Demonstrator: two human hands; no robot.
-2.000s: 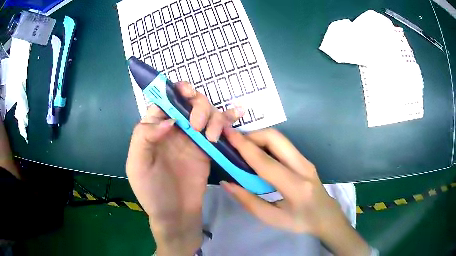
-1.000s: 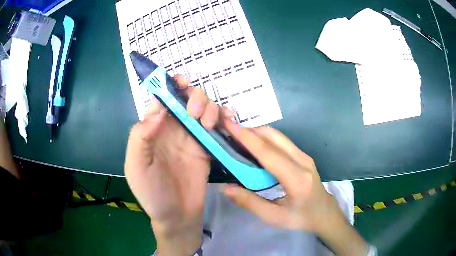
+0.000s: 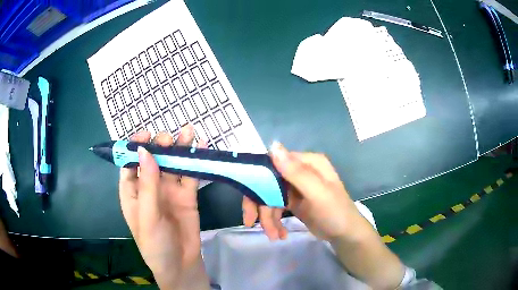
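Observation:
A blue and black 3D printing pen (image 3: 221, 169) is held roughly level, its dark pointed nose to the left. My left hand (image 3: 164, 198) grips it near the nose, the thumb over the near side and the fingers behind. My right hand (image 3: 318, 198) holds the thick rear end. Two small light-blue buttons show on the black strip along its top. The printed label sheet (image 3: 164, 85) lies on the green mat behind the pen; its near part is hidden by the pen and my left hand.
Two waiting pens (image 3: 44, 124) lie at the left, beside a labelled bottle (image 3: 13, 90) and white paper strips (image 3: 7, 164). A blue crate (image 3: 28, 34) is at the top left. Crumpled white paper (image 3: 324, 54) overlaps printed paper (image 3: 386, 107); a slim knife (image 3: 403, 24) lies behind. Another pen (image 3: 500, 39) is far right.
The pen has turned from slanting to nearly level, and its black button strip now shows on top. The view has shifted right, bringing in another pen at far right and more of the crate.

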